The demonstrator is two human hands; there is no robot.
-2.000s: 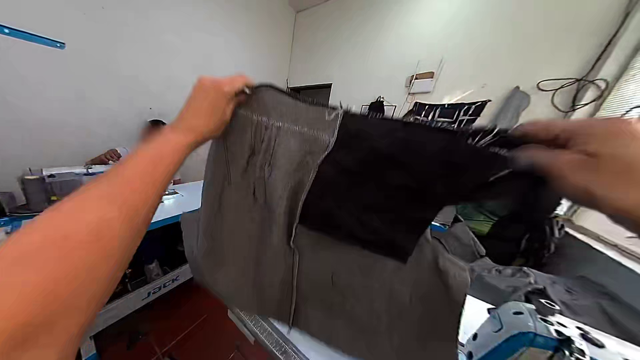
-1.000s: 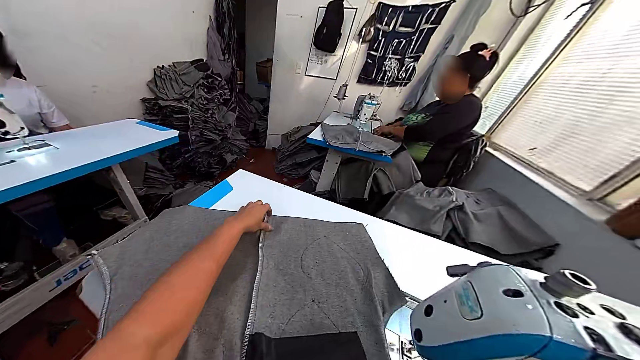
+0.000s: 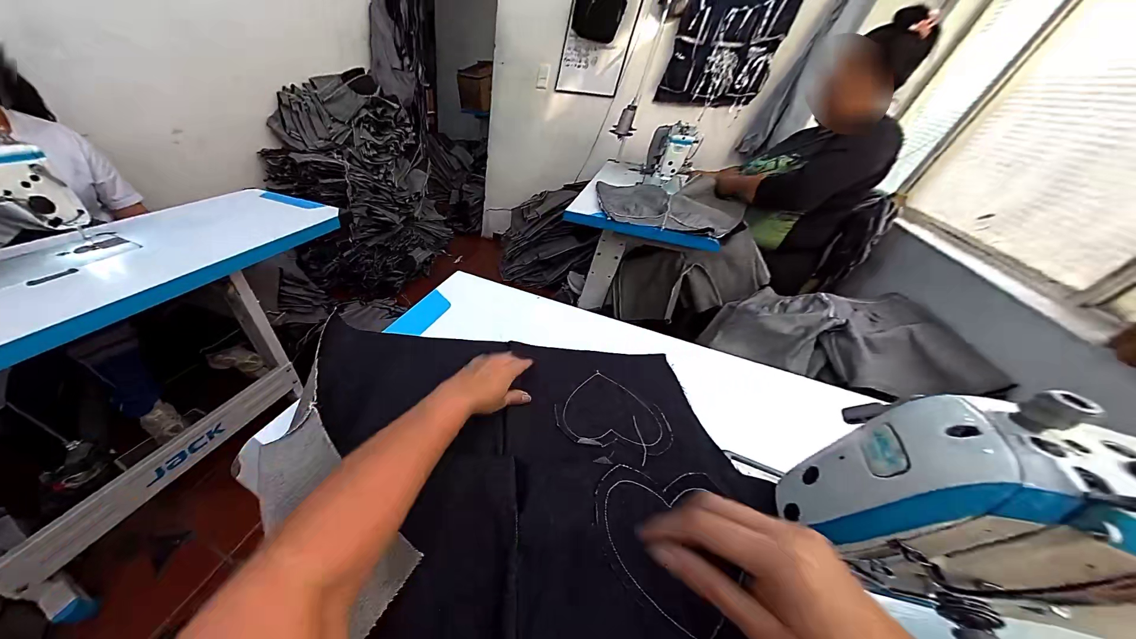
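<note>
A black fabric garment piece lies spread over the white sewing table, with two heart outlines stitched in light thread on its right part. A grey fabric underside shows at its left edge. My left hand rests on the cloth near its far edge, at a vertical seam; whether the fingers pinch it is unclear. My right hand, blurred, is over the lower heart, fingers extended and apart. The head of a white and blue sewing machine stands just right of the cloth.
Another sewing table stands at left, a person in white behind it. A co-worker in dark clothes sews grey cloth at a far table. Stacks of dark cloth lie by the wall; grey fabric is heaped beyond my table.
The cloth showed its grey face a second ago; now its black face with the stitched hearts is up. My right hand has come into view over it. Earlier, both hands held the cloth raised.
</note>
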